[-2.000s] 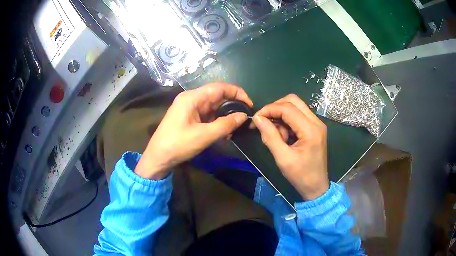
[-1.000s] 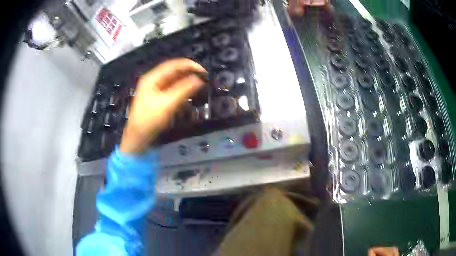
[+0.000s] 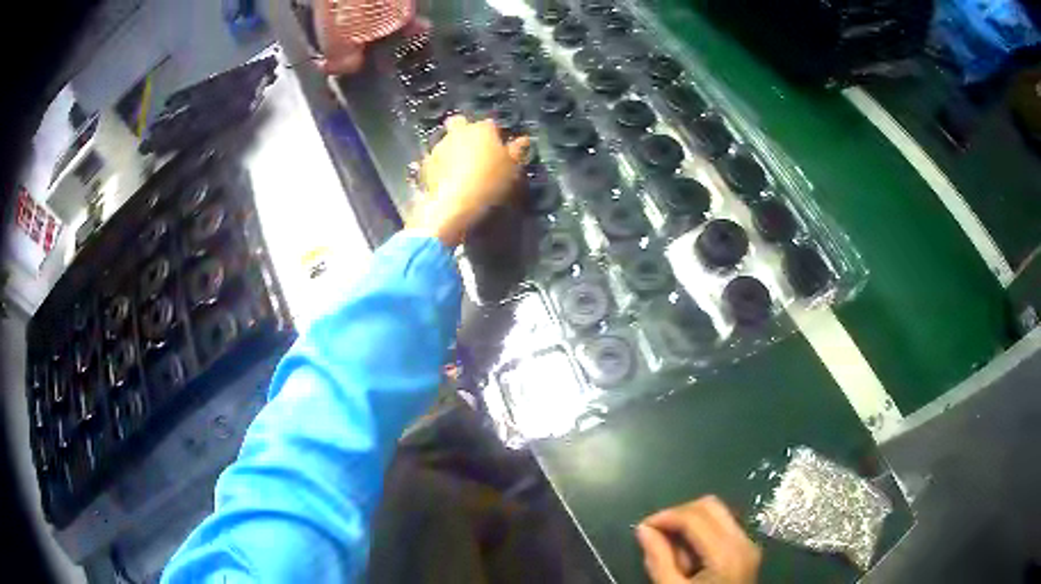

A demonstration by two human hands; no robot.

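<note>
My left hand (image 3: 468, 171), in a light blue sleeve, is over the left side of the clear blister tray (image 3: 845, 274). Its fingers are bent down among the pockets, and whether they hold a disc is hidden. Rows of round black discs (image 3: 721, 243) sit in the tray. The pocket at its near left corner shows glare and no disc. My right hand (image 3: 702, 548) is low in the picture, cut off by the bottom edge, fingers curled over the green board. Any pin at its fingertips is too small to tell. The bag of silvery pins (image 3: 824, 508) lies right of it.
At left the machine's black nest plate (image 3: 148, 297) holds rows of discs beside its pale frame (image 3: 308, 205). A pinkish thing (image 3: 363, 29) is beyond the tray's far left corner. A pale metal strip (image 3: 850, 371) crosses the green surface. Blue material (image 3: 987, 34) shows at top right.
My left hand held a disc with both hands together, then moved over the nest plate, and is now over the tray. The view has swung left, then partly back right.
</note>
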